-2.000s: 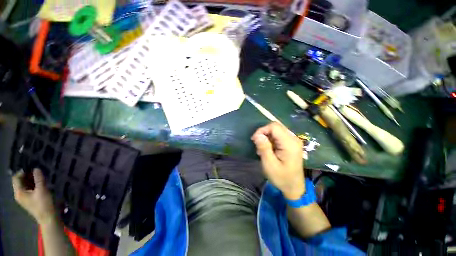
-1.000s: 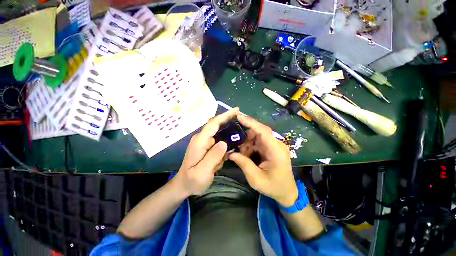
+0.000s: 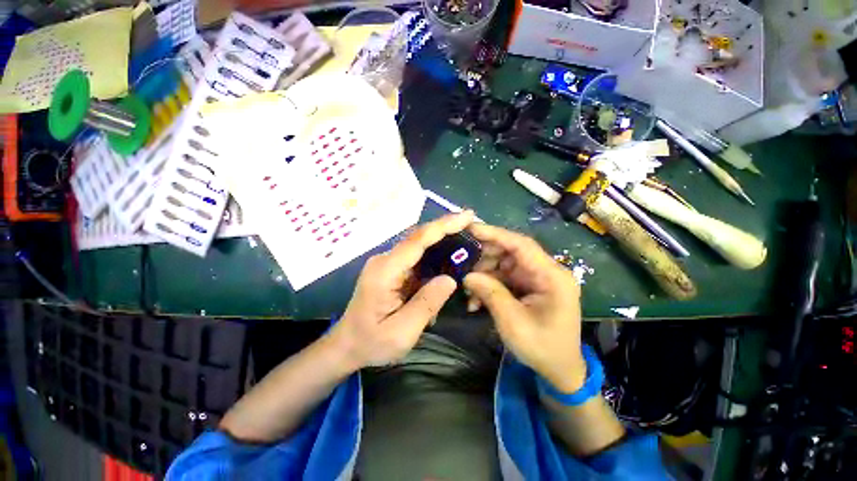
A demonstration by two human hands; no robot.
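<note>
A small black watch head (image 3: 451, 257) with a small lit logo on its face is held between both hands at the bench's front edge. My left hand (image 3: 399, 291) holds its left side, with the thumb at the lower edge. My right hand (image 3: 531, 296) has its fingertips at the right side and lower right corner. The hands cover parts of its rim. The dot sticker sheet (image 3: 324, 202) with rows of small red marks lies just behind my left hand. A white stick (image 3: 442, 201) lies beside the sheet, partly hidden by my fingers.
A black compartment tray (image 3: 141, 376) is at lower left. Die-cut sheets (image 3: 193, 178) and a solder spool (image 3: 103, 116) lie left. A mottled brown handle (image 3: 644, 244) and a cream-handled tool (image 3: 714, 233) lie right. Dark parts (image 3: 503, 117) and a white box (image 3: 583, 39) are behind.
My left hand came from the tray at lower left to the front edge, where both hands now hold the watch head. Over the last second the hold has barely changed; the view has shifted slightly.
</note>
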